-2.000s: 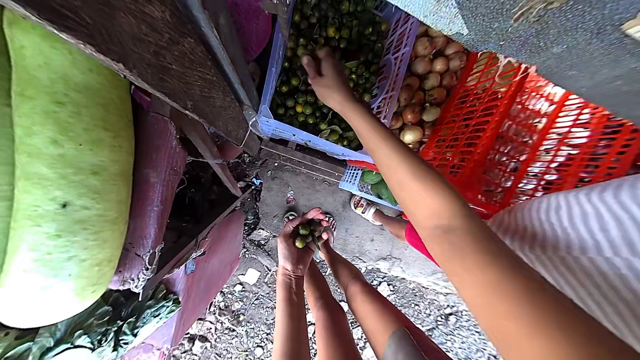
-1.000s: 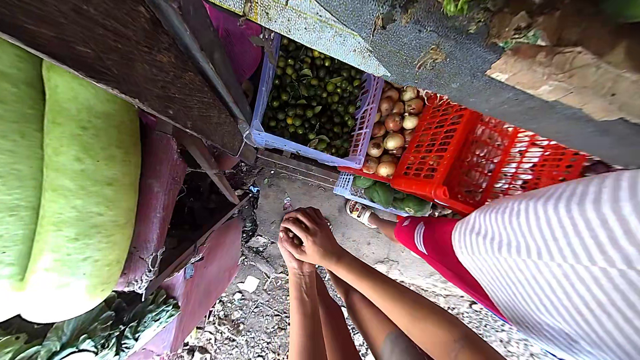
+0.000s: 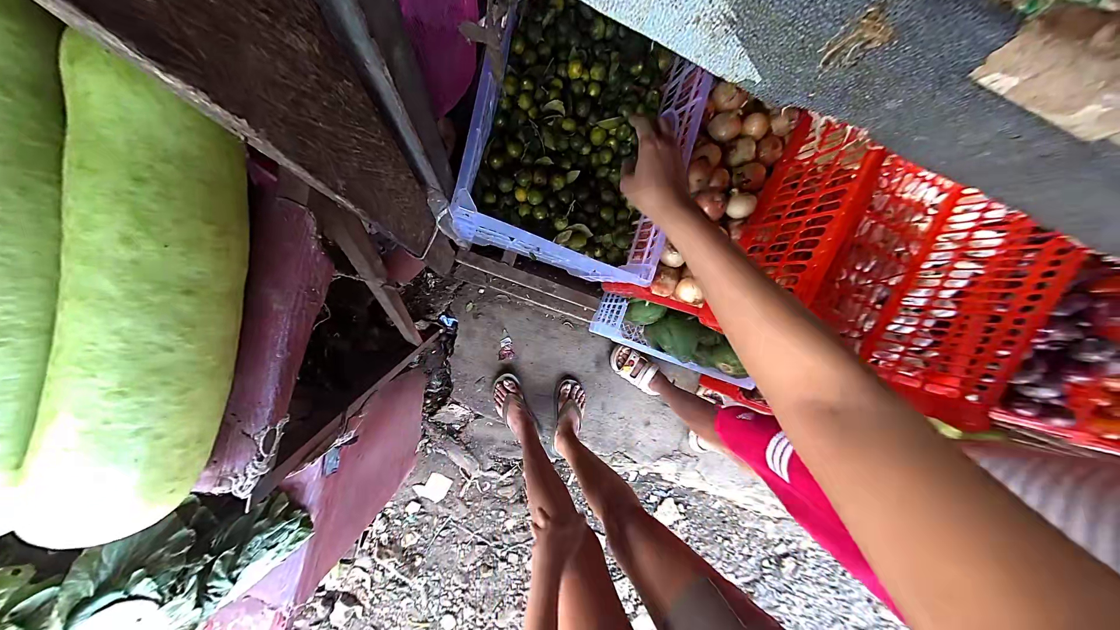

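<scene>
My right hand (image 3: 656, 171) is over the right side of a lavender plastic crate (image 3: 534, 241) filled with small green citrus fruits (image 3: 542, 131), some with leaves. Its fingers point to the crate's far side, partly curled; whether a fruit is between them is hidden. My right forearm crosses from the lower right, over part of the onions (image 3: 744, 149) and a red plastic crate (image 3: 787, 227). My left hand is out of view.
Large pale green gourds (image 3: 149, 280) lie at the left beside a wooden board (image 3: 289, 96). A person in pink shorts (image 3: 787, 481) stands at the right. Leafy greens fill a low pale crate (image 3: 621, 328). My sandalled feet (image 3: 569, 402) are on concrete.
One second ago my hands were together below the crate; now my right hand is over the fruits and my left has left the view. Two seconds ago my left hand held several fruits.
</scene>
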